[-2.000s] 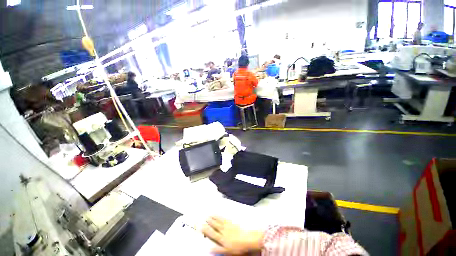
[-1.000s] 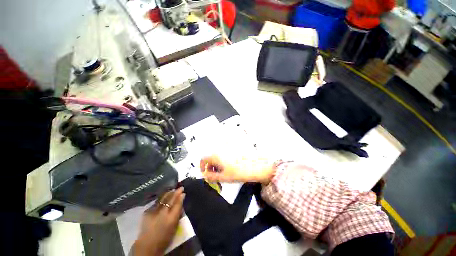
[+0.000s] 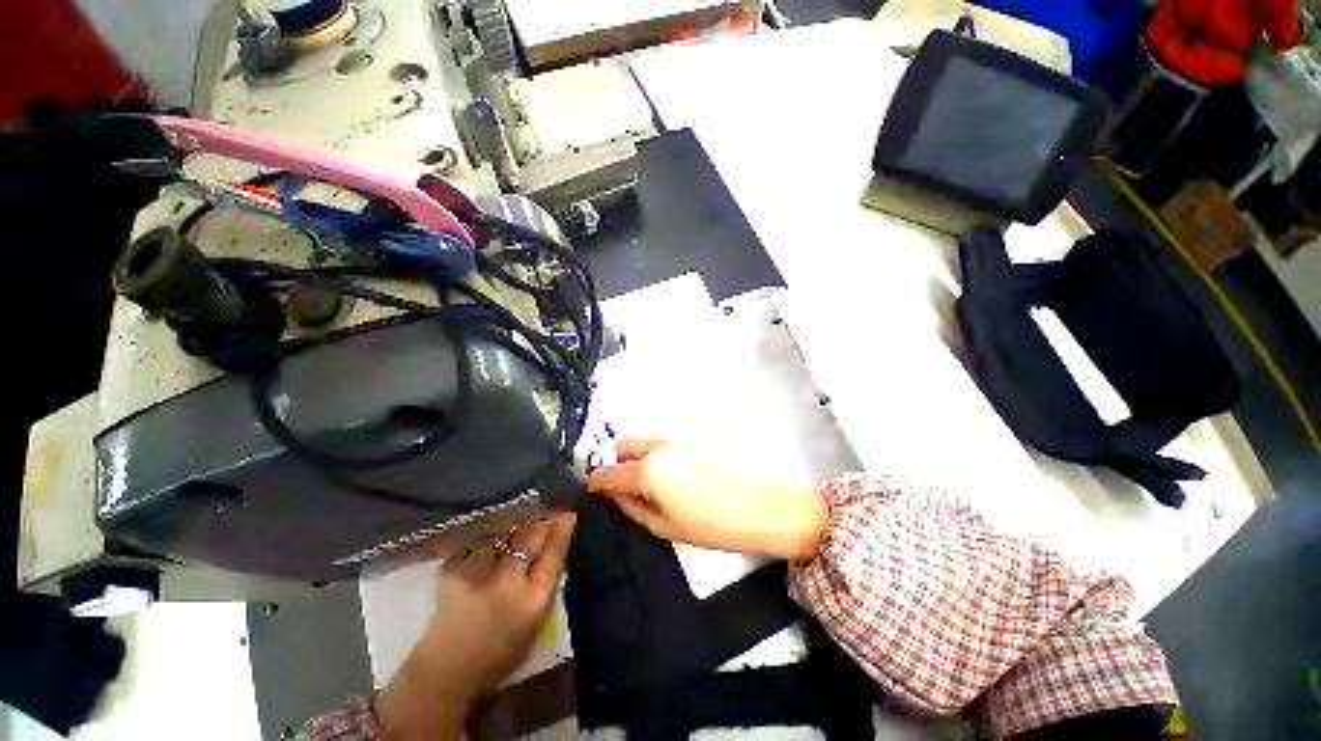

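A black fabric piece point(image 3: 630, 623) lies on the machine bed, with its narrow end up beside the grey cover of the sewing machine point(image 3: 333, 449). My right hand point(image 3: 688, 497) holds the top end of the fabric with its fingertips, at the cover's right edge. My left hand point(image 3: 500, 601), with a ring, has its fingertips at the fabric's left edge, partly under the cover. The needle area is hidden by the cover and fingers. A white sheet point(image 3: 659, 340) lies around the work.
Black cables point(image 3: 464, 311) and a pink-handled tool point(image 3: 312, 157) lie on the machine head. A control panel point(image 3: 990, 123) stands on the white table point(image 3: 855, 348). A finished-looking black frame piece point(image 3: 1145, 333) lies to its lower right. A person's orange garment point(image 3: 1224, 36) shows at top right.
The view has moved closer to the machine. My right hand has come onto the fabric's top end, and the fabric reaches up beside the cover. My left hand has moved to the fabric's left edge.
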